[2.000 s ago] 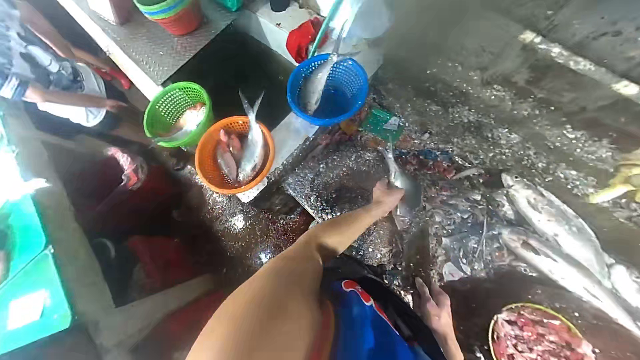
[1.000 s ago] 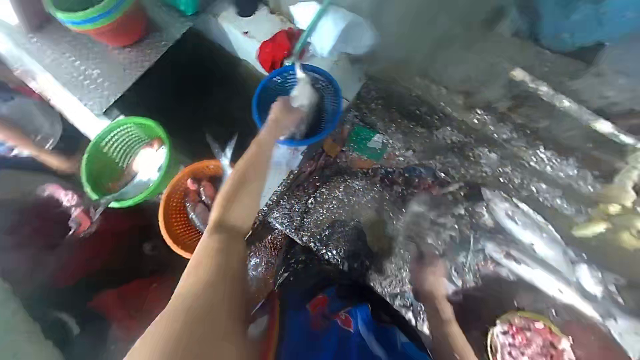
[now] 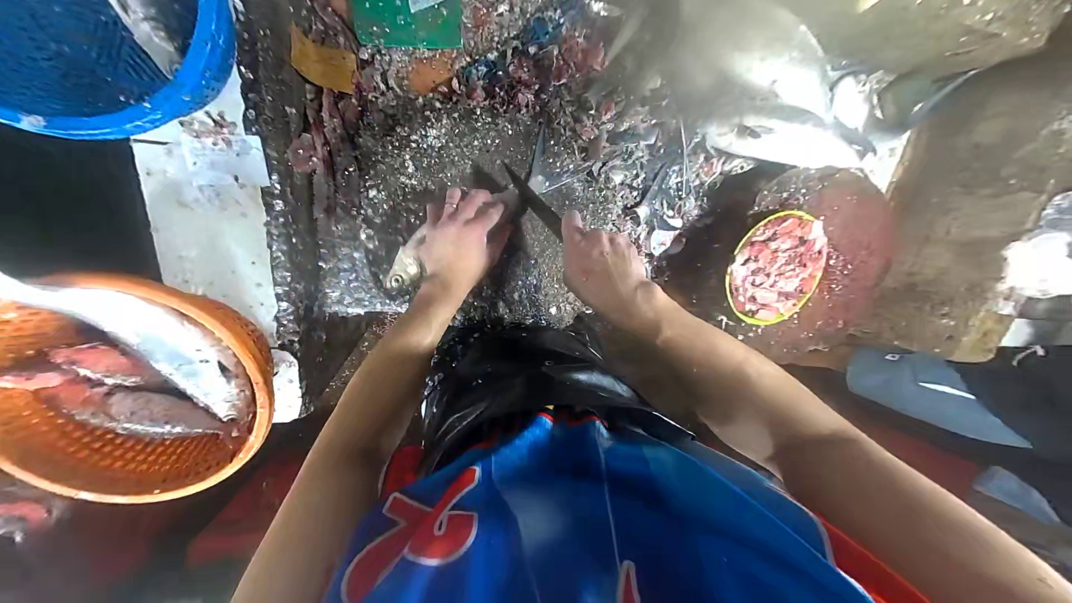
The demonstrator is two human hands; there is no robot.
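Under my left hand (image 3: 463, 239) lies a silvery fish (image 3: 404, 270), its head showing below and left of my palm and its tail pointing up and to the right. My fingers press over its body on a wet board (image 3: 435, 134) strewn with scales. A dark-bladed knife (image 3: 536, 201) is gripped in my right hand (image 3: 605, 264), its blade slanting up and left across the rear part of the fish, near my left fingertips. Most of the fish's body is hidden by my left hand, and the knife's handle is hidden in my right fist.
An orange plastic basket (image 3: 265, 394) with several fish stands at the left, below a blue basket (image 3: 219, 75) holding a fish. Right of my hands is a yellow-rimmed container (image 3: 730, 289) of pink fish pieces. Large silvery fish (image 3: 779, 142) lie at the upper right; scraps cover the board's far part.
My left hand has come back from the blue basket to the board and now rests on a fish. The view has shifted a lot, closer over the board. The knife now shows plainly in my right hand.
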